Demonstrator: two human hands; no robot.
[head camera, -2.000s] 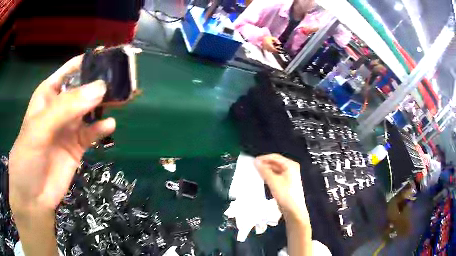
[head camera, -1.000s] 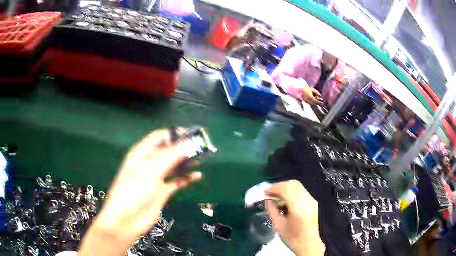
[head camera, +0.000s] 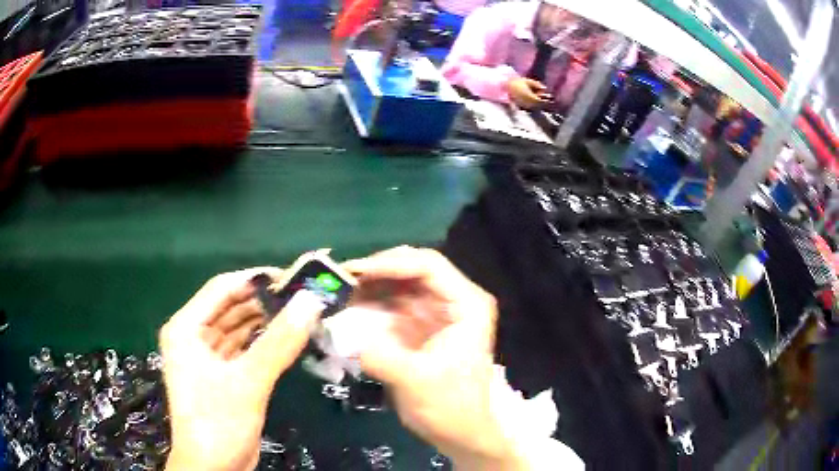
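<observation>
My left hand (head camera: 225, 354) holds a watch body (head camera: 324, 281) with a gold rim, its screen lit with green. The thumb lies on the screen. My right hand (head camera: 428, 340) pinches a small white wiping cloth (head camera: 354, 331) against the near right side of the watch. The fingers of both hands partly hide the watch and the cloth. Another dark watch body (head camera: 370, 396) lies on the green bench just beyond my right hand's edge, partly hidden.
A heap of loose clips (head camera: 92, 405) lies at front left. Black foam trays (head camera: 589, 322) with rows of clipped watches stand at right, white wipes (head camera: 538, 414) beside them. Red and black trays (head camera: 147, 101) stand at far left, a blue fixture (head camera: 400, 106) at the back. A person in pink works beyond.
My left hand has lowered the watch and brought it nearer the middle. My right hand has picked up a white cloth and moved left to the watch. The watch screen now shows green.
</observation>
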